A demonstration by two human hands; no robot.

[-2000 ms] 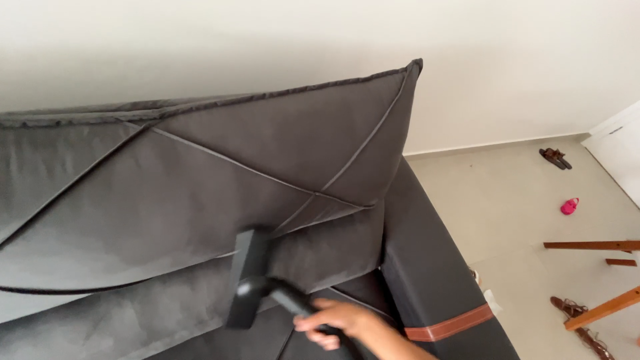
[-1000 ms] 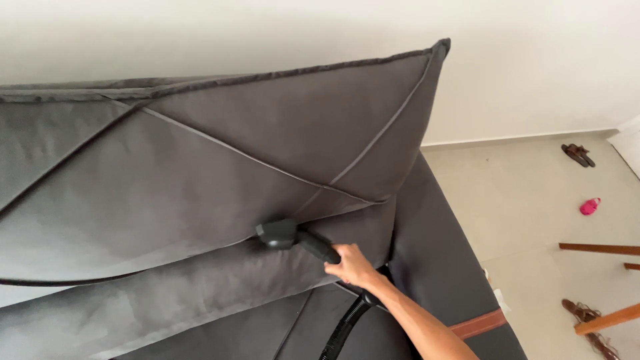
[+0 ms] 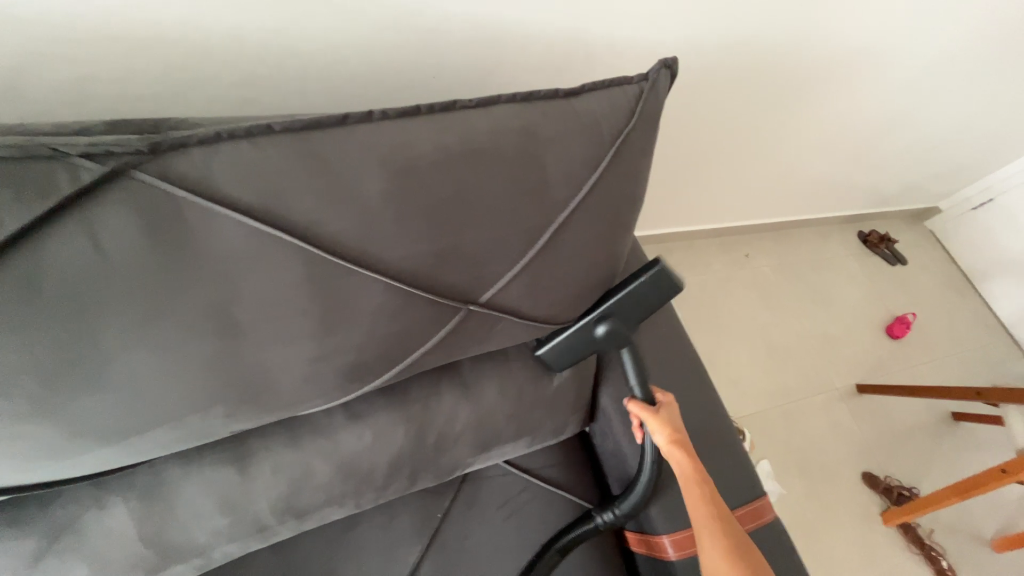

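Note:
My right hand [image 3: 658, 420] is closed around the black tube of a vacuum cleaner, just below its wide floor nozzle [image 3: 612, 316]. The nozzle is tilted, at the right lower corner of a dark grey back cushion [image 3: 384, 216] with crossed piping, beside the sofa's armrest [image 3: 680, 376]. From the tube a black hose [image 3: 564, 540] curves down over the seat [image 3: 520, 512]. My left hand is not in view.
A pale wall [image 3: 768, 104] stands behind the sofa. On the tiled floor [image 3: 760, 312] at the right lie dark sandals [image 3: 882, 247], a pink shoe [image 3: 901, 326], brown shoes [image 3: 892, 490] and wooden furniture legs [image 3: 956, 488]. A brown leather strap [image 3: 664, 544] crosses the armrest.
The nozzle and my right hand have moved right, from the cushion's lower edge to its right corner by the armrest. The nozzle has turned, and its long side now shows. My hand keeps its hold.

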